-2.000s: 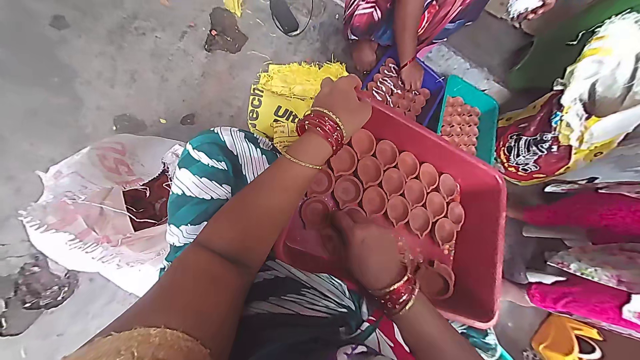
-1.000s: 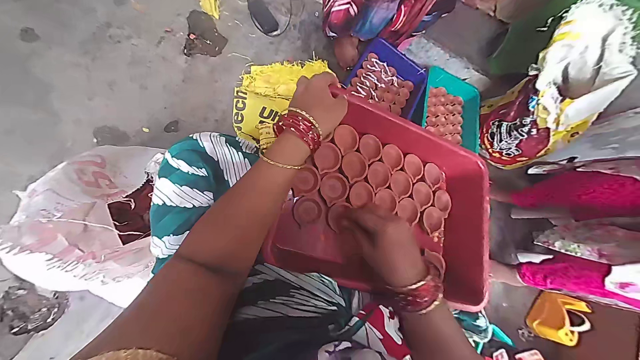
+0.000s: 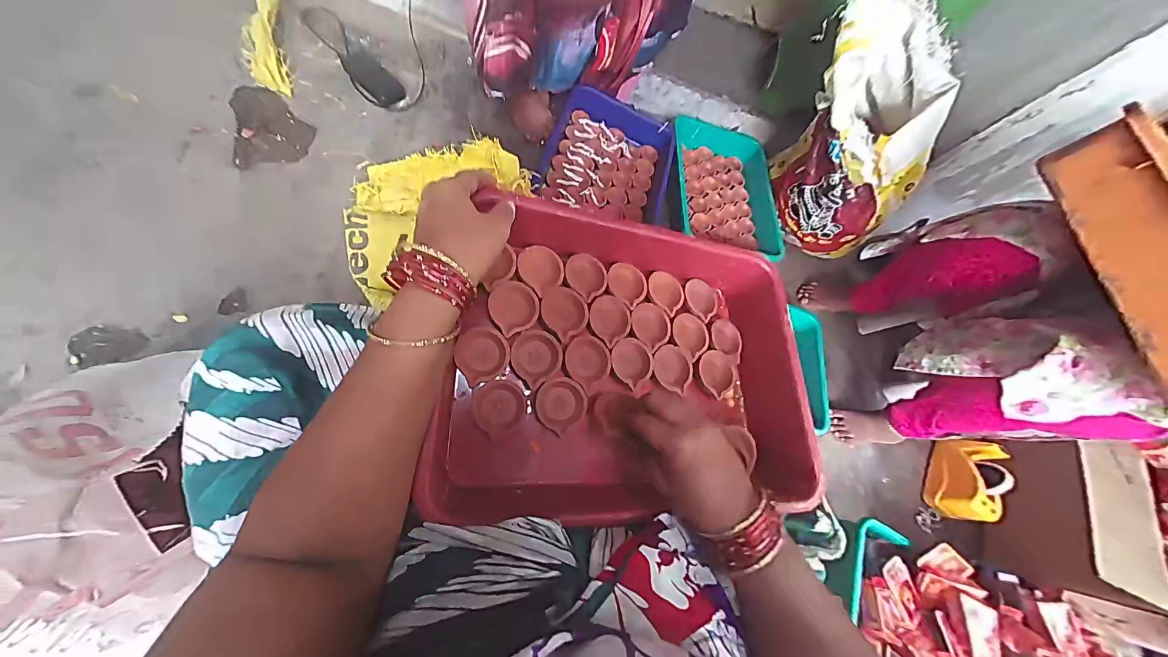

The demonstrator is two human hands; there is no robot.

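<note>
A red plastic tray (image 3: 547, 461) rests over my lap, with rows of small clay diyas (image 3: 587, 359) in it. My left hand (image 3: 465, 224) grips the tray's upper left corner, thumb over the rim. Inside the tray, at the lower right, my right hand (image 3: 684, 447) is blurred, its fingers at a diya (image 3: 616, 412) near the end of the front row. Whether the fingers are closed on that diya cannot be told. Part of another diya (image 3: 741, 445) shows beside the right hand, mostly hidden by it.
Beyond the tray stand a blue tray (image 3: 664, 182) with diyas and white wicks, near a person's foot (image 3: 531, 116), and a teal tray (image 3: 776, 224) of diyas. Sacks lie left (image 3: 82, 474) and upper right (image 3: 899, 100). Another person's feet (image 3: 862, 426) are at right, near a yellow bag (image 3: 958, 479).
My right hand has stayed low in the tray, shifting a little along the front row. The diyas there now show more plainly. My left hand keeps its hold on the corner.
</note>
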